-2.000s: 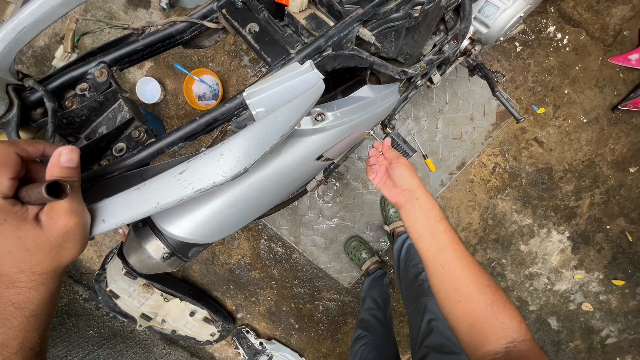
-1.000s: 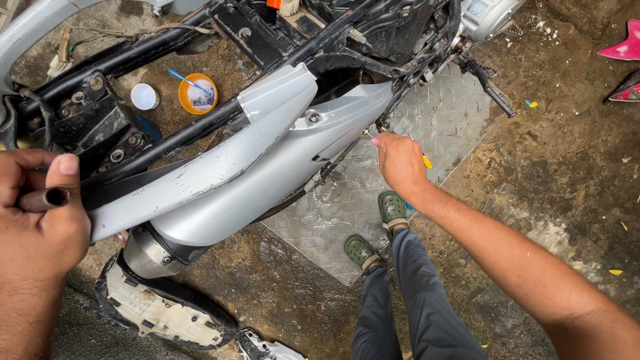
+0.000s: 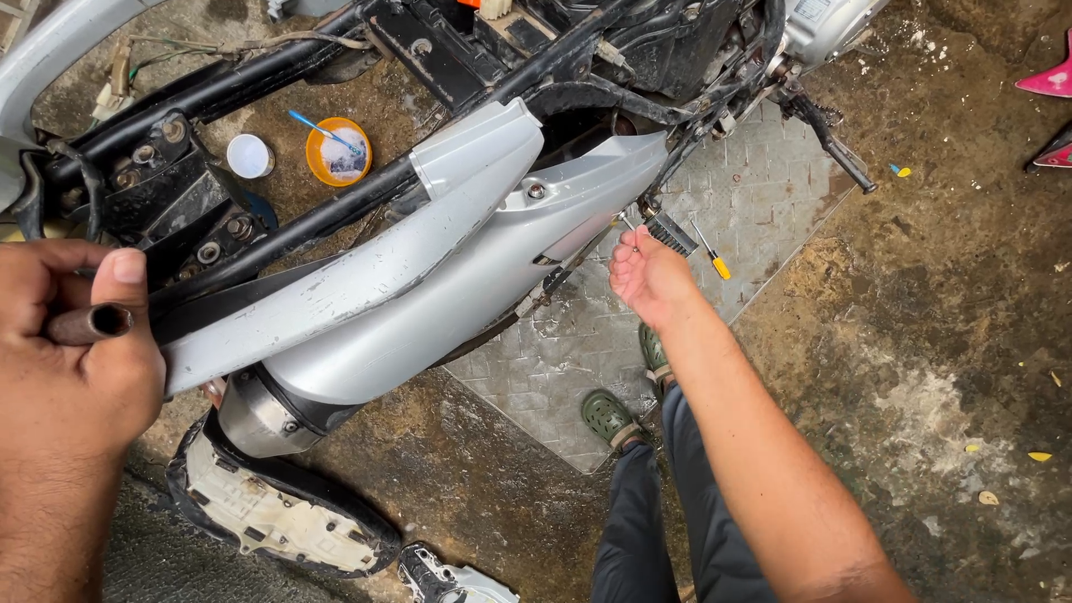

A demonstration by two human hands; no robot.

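Note:
My left hand [image 3: 92,335] is closed around a rusty metal tube [image 3: 90,325], beside the rear end of a scuffed silver plastic panel [image 3: 360,293]. My right hand [image 3: 649,272] holds a thin metal tool [image 3: 626,220], its kind unclear, near the footrest and the front end of the silver exhaust cover [image 3: 477,276]. A bolt [image 3: 537,191] shows on top of that cover. Both silver parts lie along the black motorcycle frame [image 3: 352,205]. A screwdriver with a yellow handle [image 3: 721,267] rests on the metal floor plate just right of my right hand.
An orange bowl [image 3: 367,142] with a blue brush and a white cup [image 3: 250,157] stand beyond the frame. The motorcycle seat [image 3: 285,511] lies upside down on the floor. The kickstarter or lever [image 3: 837,155] juts out at right. Pink parts [image 3: 1057,79] lie far right.
My right hand has turned from knuckles up, a second ago, to fingers and palm side showing, at about the same place. My left hand still holds the tube.

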